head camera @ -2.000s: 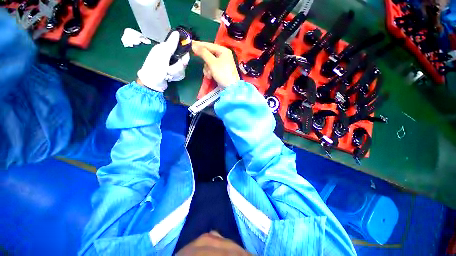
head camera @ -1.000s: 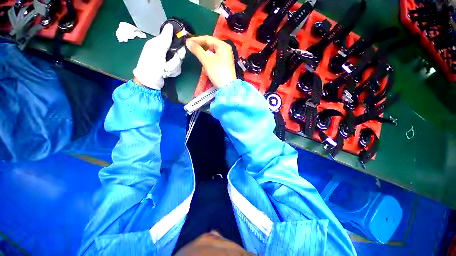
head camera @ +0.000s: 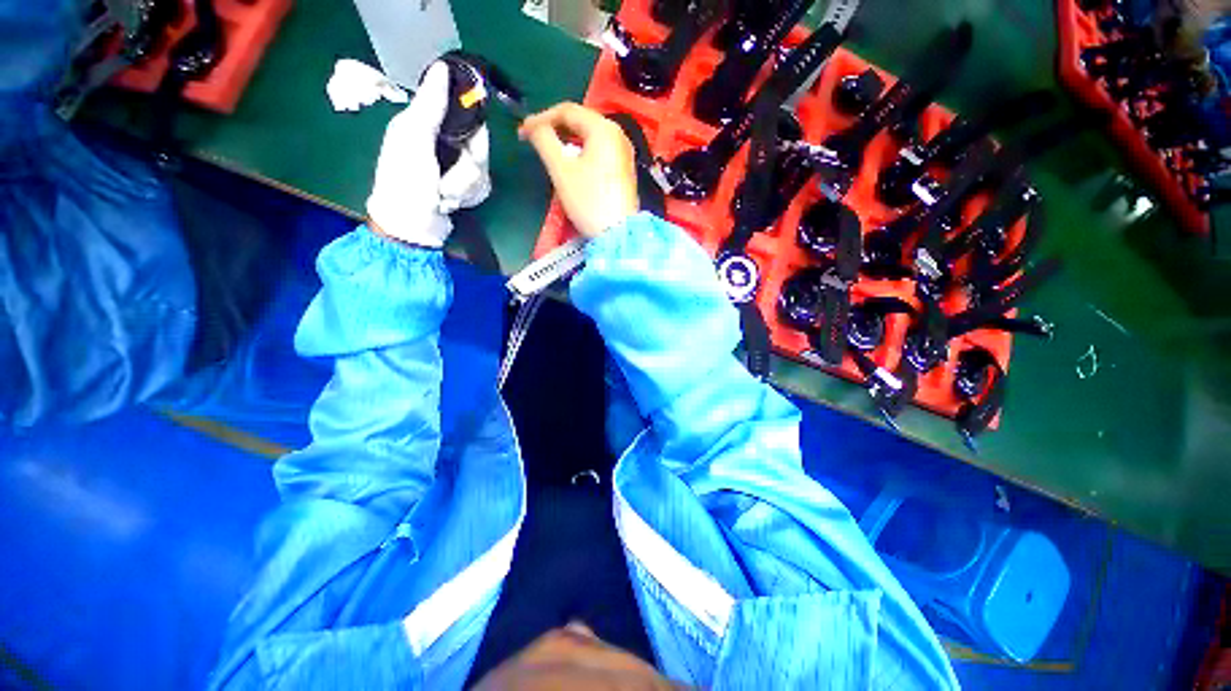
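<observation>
My left hand (head camera: pixel 421 169), in a white glove, holds a dark round watch (head camera: pixel 463 119) with a small orange-yellow mark on it, above the green bench. My right hand (head camera: pixel 590 169) is bare, just right of the watch, with thumb and forefinger close together. A thin dark piece, perhaps the strap, reaches from the watch towards these fingertips; whether they grip it cannot be made out. An orange-red tray (head camera: pixel 702 131) of black-strapped watches lies to the right. A watch with a pale ring (head camera: pixel 737 277) lies at its near edge.
A white translucent bottle (head camera: pixel 409 38) and a crumpled white scrap (head camera: pixel 358 85) lie beyond my left hand. A pale perforated strap (head camera: pixel 547 271) is at the bench edge. More trays are at upper left (head camera: pixel 251 61) and upper right (head camera: pixel 1076 61). A blue stool (head camera: pixel 1015 591) stands lower right.
My right fingertips have moved from the orange-yellow mark to a little right of the watch. The watch has tilted in my left hand, which still holds it.
</observation>
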